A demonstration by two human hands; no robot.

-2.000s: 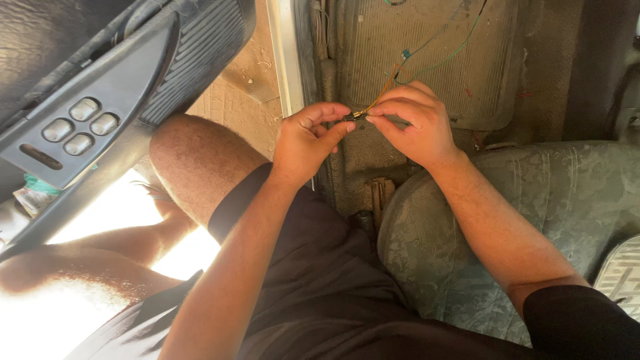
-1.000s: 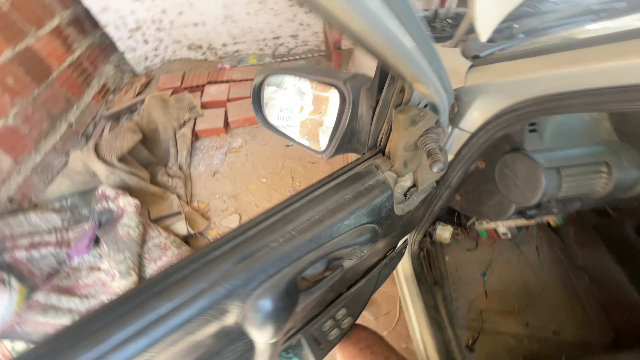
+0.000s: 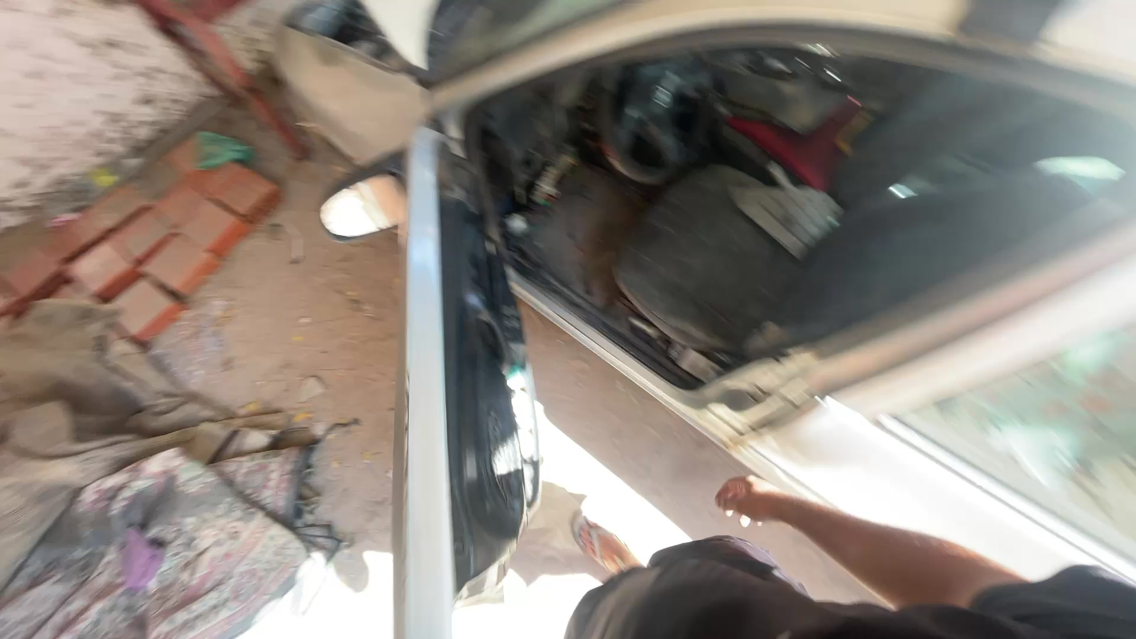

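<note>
Low at the right, my right hand (image 3: 747,499) hangs beside the white sill of a car, its fingers loosely curled; blur hides whether anything is in it. No left hand shows in the view. The open car door (image 3: 424,382) stands upright left of the doorway, with its side mirror (image 3: 362,208) near the top. Inside the car are a dusty front seat (image 3: 701,257) and a steering wheel (image 3: 655,120). The whole picture is blurred.
Red bricks (image 3: 182,257) lie on the dirt floor at the left. Below them are a crumpled brown cloth (image 3: 80,382) and a patterned cloth (image 3: 169,550). A sandalled foot (image 3: 603,541) is on the ground between door and car.
Two seconds ago both hands held wires near the car floor. Now the left hand is out of view and the right hangs outside the car. The view has swung to outside the car.
</note>
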